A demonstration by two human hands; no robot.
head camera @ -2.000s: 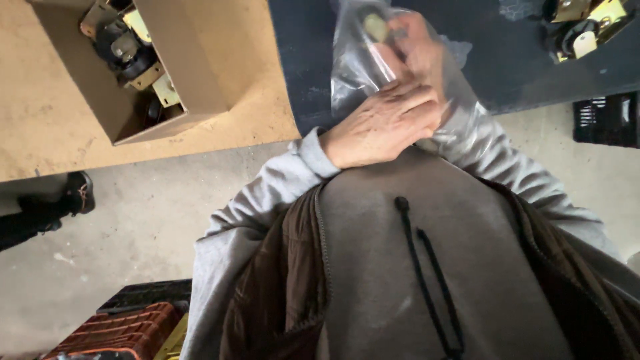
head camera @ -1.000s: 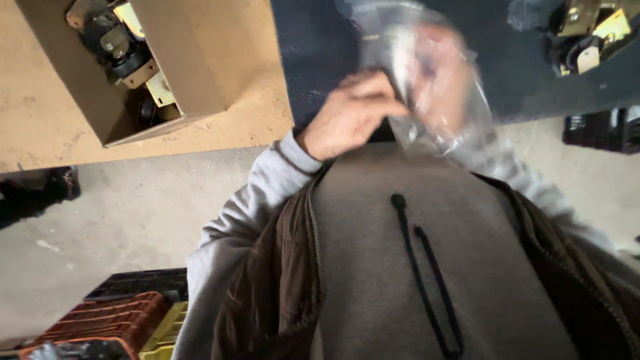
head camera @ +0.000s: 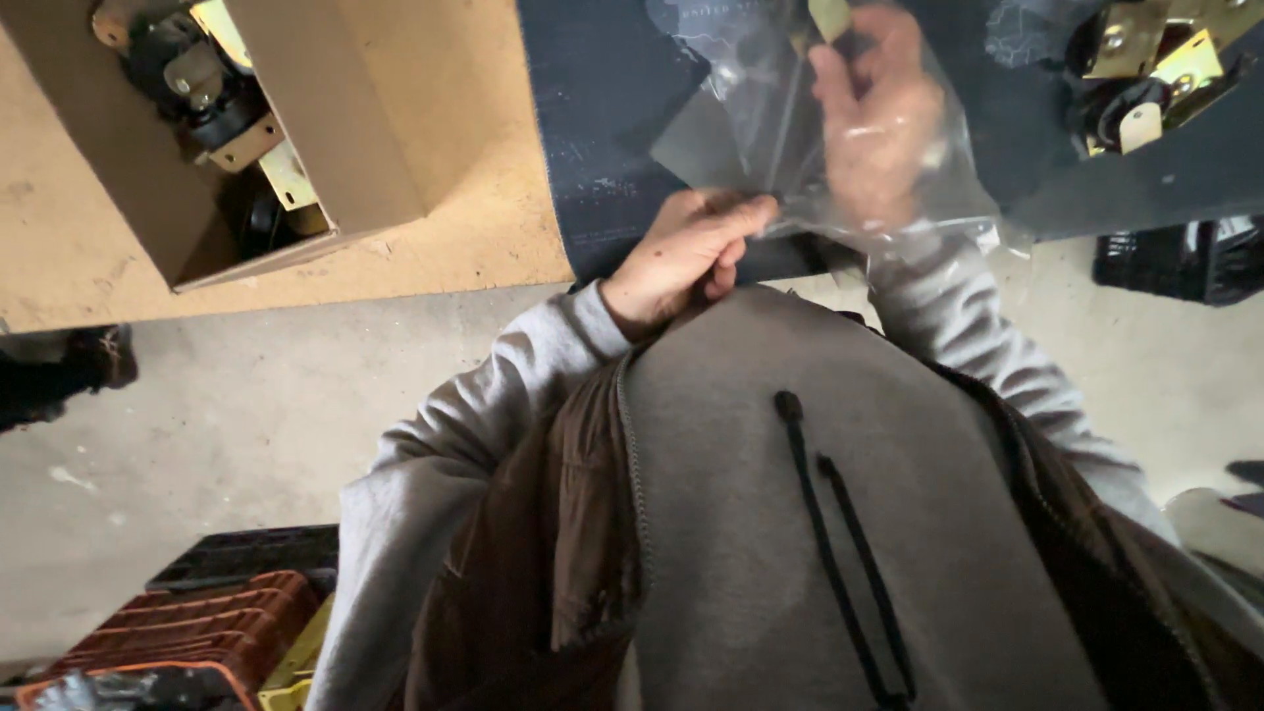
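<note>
My left hand [head camera: 691, 252] pinches the edge of a clear plastic bag [head camera: 736, 128] between thumb and fingers. Inside the bag is my right hand [head camera: 879, 118], its fingers on a small yellowish metal piece [head camera: 829, 18] near the top edge of the view. Whether that piece is part of something larger is hidden by blur and glare. Metal caster wheels with yellowish brackets [head camera: 1141, 74] lie on the dark printed mat [head camera: 612, 148], to the right of the bag.
An open cardboard box [head camera: 336, 118] with several casters [head camera: 202, 79] stands on the wooden tabletop [head camera: 484, 227] at left. Below are an orange crate [head camera: 197, 627], black crates [head camera: 1180, 262] and a yellow crate [head camera: 296, 657]. At far left a person's shoe [head camera: 117, 355] is on the floor.
My hands, close together two seconds ago, are now apart. My left hand has moved down and left from the right one, and the bag is spread out over the mat.
</note>
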